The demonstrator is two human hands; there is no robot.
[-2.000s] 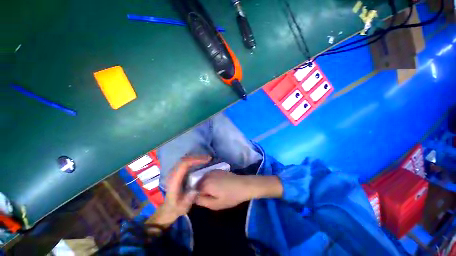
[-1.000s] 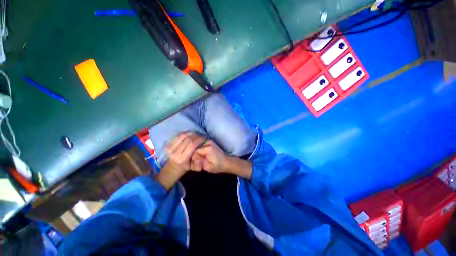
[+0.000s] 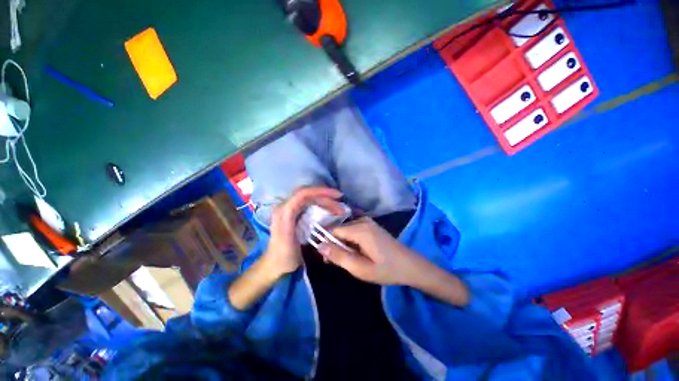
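Observation:
A white unit [image 3: 317, 219] is held over my lap, partly hidden by my fingers. My left hand [image 3: 292, 227] is closed around it from the left side. My right hand [image 3: 365, 251] holds thin white strips [image 3: 326, 237] at the unit's lower right, which look like its short cables; whether they are joined to it is hard to tell. The hands are close together and the fingertips are slightly blurred.
The green bench [image 3: 216, 97] bears an orange-yellow square [image 3: 151, 63], a blue stick [image 3: 78, 85], a small round dark piece [image 3: 115, 173] and a black-orange tool [image 3: 325, 26]. A red tray [image 3: 488, 65] with white units stands right. Cardboard boxes [image 3: 208, 238] stand lower left; red trays [image 3: 648, 309] lower right.
The view has shifted, so the bench things sit higher. My hands, earlier closed together over the unit, have parted a little; the white unit and thin white strips now show between them.

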